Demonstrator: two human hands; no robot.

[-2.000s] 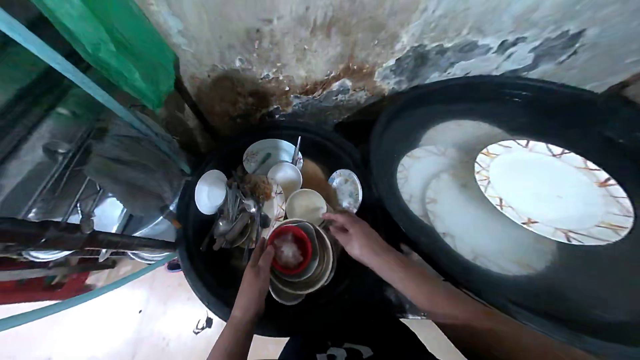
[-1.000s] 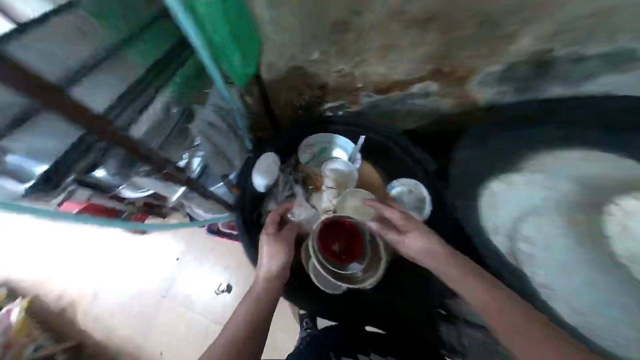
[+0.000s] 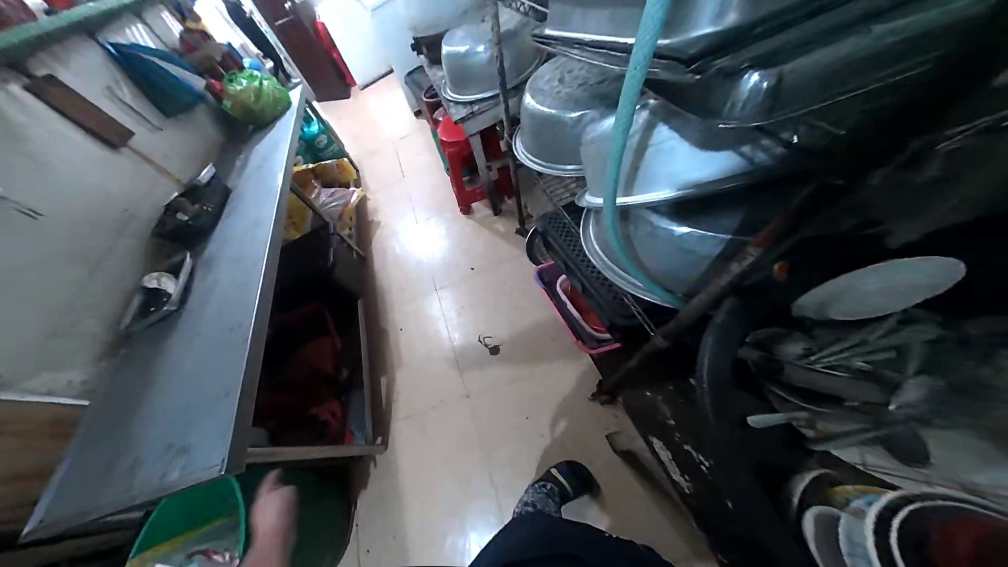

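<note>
My left hand (image 3: 273,516) is at the bottom left, beside a green plastic bin (image 3: 197,512) with a liner and some refuse inside. The hand is blurred, its far side is hidden, and whether it holds something cannot be made out. My right hand is outside the view. At the lower right, the black tub (image 3: 720,394) holds a pile of spoons and other cutlery (image 3: 858,370), a white plate (image 3: 878,287) and nested bowls (image 3: 882,528); something red lies in one bowl.
A steel counter (image 3: 197,339) runs along the left wall. Large metal basins (image 3: 669,157) are stacked on a rack at the right, with a teal hose (image 3: 626,142) hanging before them. A red plastic stool (image 3: 465,161) stands farther back. Tiled floor (image 3: 441,315) lies between, with my foot (image 3: 563,480) on it.
The view has swung far to the left. My left hand has gone from the dishes in the tub to beside the green bin. My right hand, earlier at the bowls, has left the view.
</note>
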